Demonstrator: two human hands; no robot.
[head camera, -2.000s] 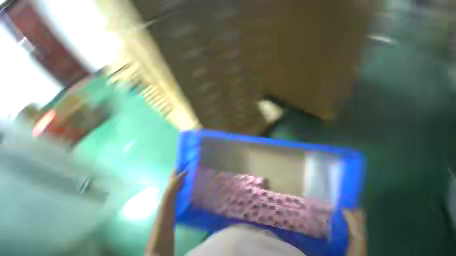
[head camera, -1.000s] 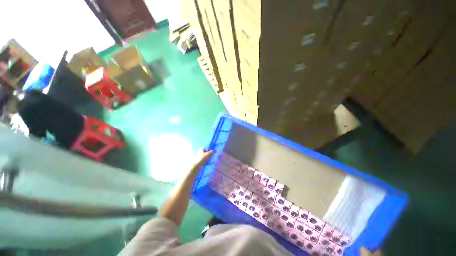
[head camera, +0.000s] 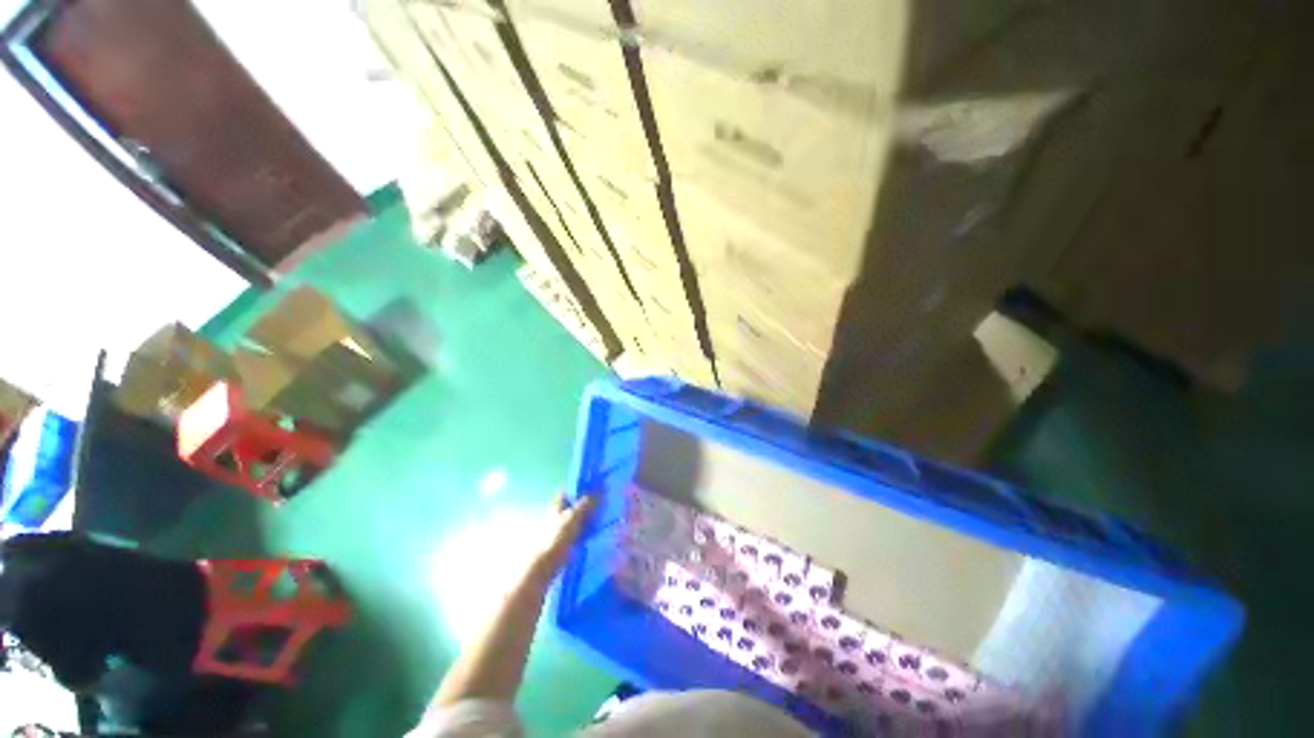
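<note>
A large blue crate (head camera: 894, 483) is in front of me at the lower right, tilted in view. Small pink boxes (head camera: 785, 613) with dark round marks lie in rows along its near side. A tan board (head camera: 865, 536) shows on the crate's bottom at the far side. A folded white sheet (head camera: 1064, 634) lies at its right end. My left hand (head camera: 574, 522) grips the crate's left end. My right hand is not in view. The crate's near right corner is cut off by the lower edge.
Stacked brown cartons (head camera: 764, 188) rise just beyond the crate. Red stools (head camera: 267, 620) and open cartons (head camera: 310, 361) stand on the green floor (head camera: 461, 418) at left. A person in dark clothes (head camera: 101, 613) is at the lower left. A dark red door (head camera: 202, 130) is at the upper left.
The carton stack and door look nearer. The grey-white surface at lower left has left the view. The crate sits lower and further right in view, and my right hand has dropped out of view.
</note>
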